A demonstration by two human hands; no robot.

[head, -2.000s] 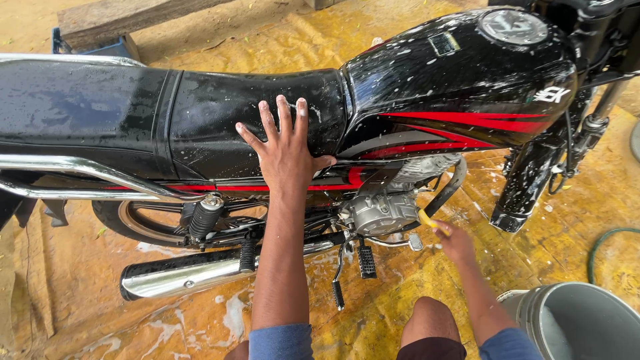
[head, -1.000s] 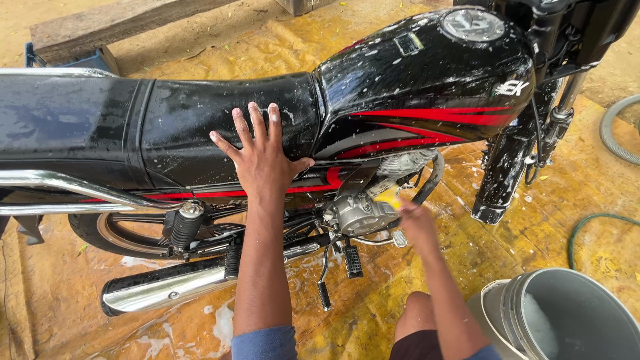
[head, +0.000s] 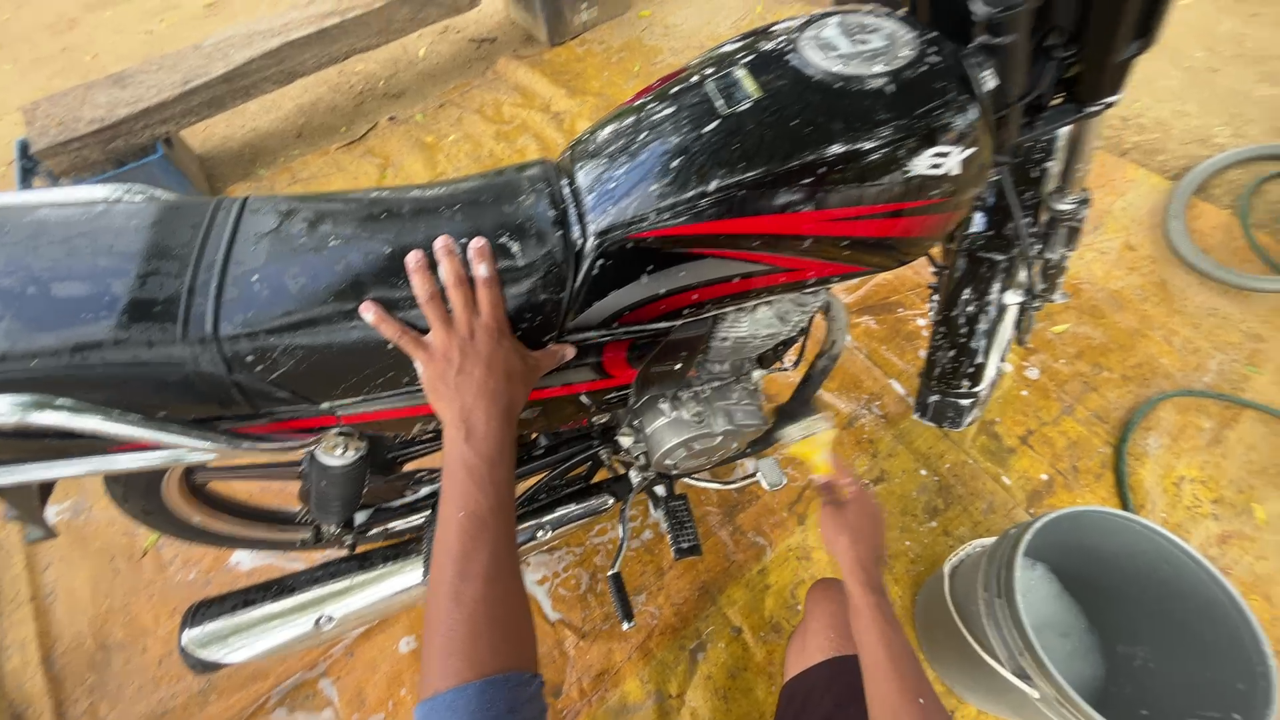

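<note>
A black motorcycle with red stripes stands crosswise, water drops and suds on its fuel tank [head: 780, 130]. My left hand [head: 470, 340] lies with spread fingers on the front of the black seat [head: 380, 270], its thumb towards the side panel. Blurred by motion, my right hand [head: 848, 505] grips a yellow brush [head: 812, 445] beside the exhaust pipe, just right of the engine [head: 700, 430]. The brush's bristle end is too blurred to make out fully. Below the engine are the footpeg [head: 680, 525] and a foot lever [head: 620, 600].
A grey bucket [head: 1010, 600] with foamy water stands at the lower right, near my knee. A green hose [head: 1125, 440] and a grey ring [head: 1190, 240] lie on the right. Wet yellow sheeting [head: 1000, 490] covers the ground. Behind the seat lies a wooden beam [head: 230, 75]. The chrome muffler [head: 310, 610] sticks out low left.
My right hand has moved the brush from over the engine's front to lower right, by the exhaust pipe. My left hand has stayed on the seat.
</note>
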